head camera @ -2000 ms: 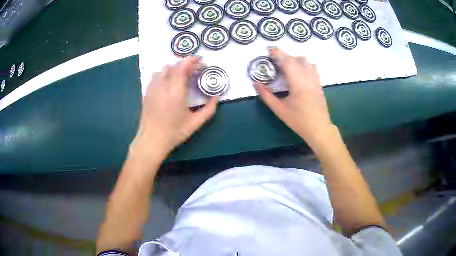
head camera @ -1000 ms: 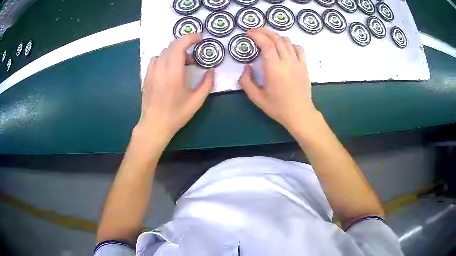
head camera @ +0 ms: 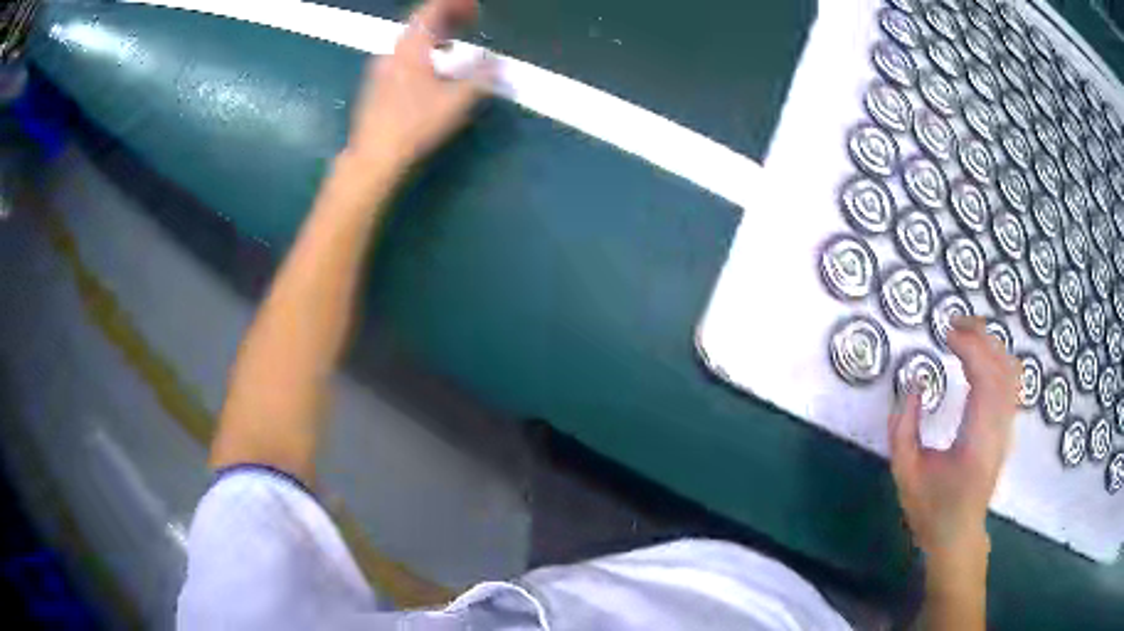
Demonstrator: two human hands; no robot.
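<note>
Many round metal parts with concentric rings (head camera: 849,268) lie in close rows on a white carrier board (head camera: 770,302) at the right. Two parts, one at the near-left corner of the rows (head camera: 859,350) and one beside it (head camera: 921,381), lie nearest my side. My right hand (head camera: 947,382) is over the board with thumb and fingers apart around the second part. The thumb is at its lower edge, and no clear grip shows. My left hand (head camera: 434,74) is blurred, fingers apart, over the white edge strip at upper left; no part shows in it.
The white edge strip (head camera: 629,133) runs between the dark green belt (head camera: 653,49) and the blue-green side panel (head camera: 530,247). A blue object (head camera: 43,117) shows at the far left. The grey floor with a yellow line (head camera: 117,327) lies below the panel.
The view has turned left, so the board now shows at the right. My left hand has left its part on the board and moved off to the left. My right hand remains by its part, fingers wider.
</note>
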